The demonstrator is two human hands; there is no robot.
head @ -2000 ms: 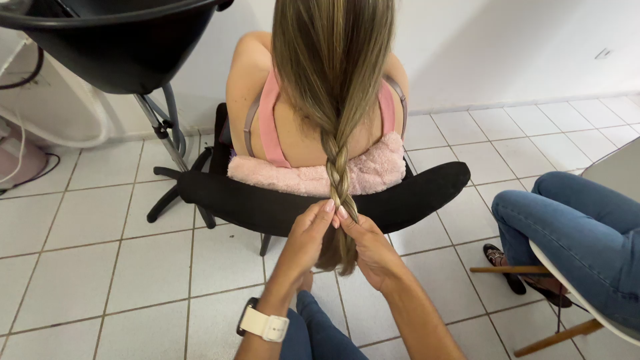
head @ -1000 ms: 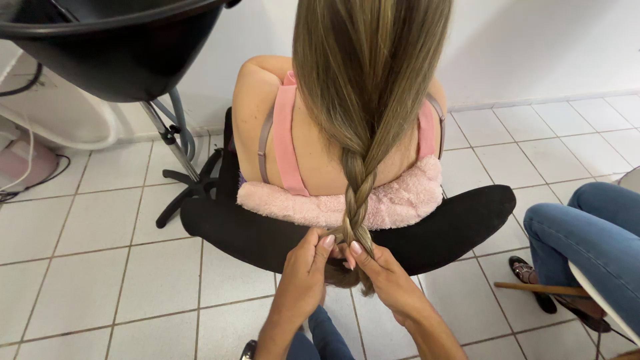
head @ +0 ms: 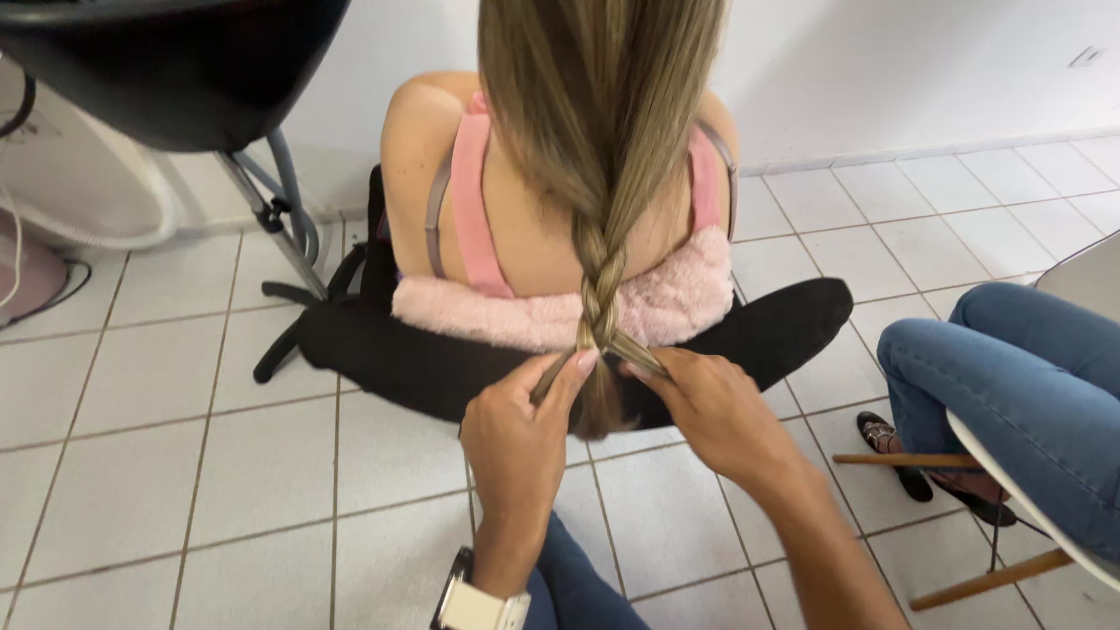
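Note:
A braid [head: 602,284] of long, light brown hair hangs down the back of a seated person in a pink top. My left hand [head: 525,429] pinches a hair strand at the braid's lower left between thumb and fingers; a watch with a pale strap is on that wrist. Another strand, drawn out to the right, is gripped by my right hand [head: 722,407]. Between my hands hangs a loose lower section of hair [head: 599,402]. Behind the braid lies a pink fluffy garment edge or cloth [head: 490,311], above the black chair back [head: 402,354].
A black basin [head: 175,70] on a metal stand [head: 271,210] is at the upper left. To the right, a person in jeans [head: 1006,376] sits on a white chair with wooden legs [head: 989,582]. White floor tiles [head: 114,490] surround the black chair.
My hands were close together at the braid one second ago; now they are farther apart, with a strand held out to each side.

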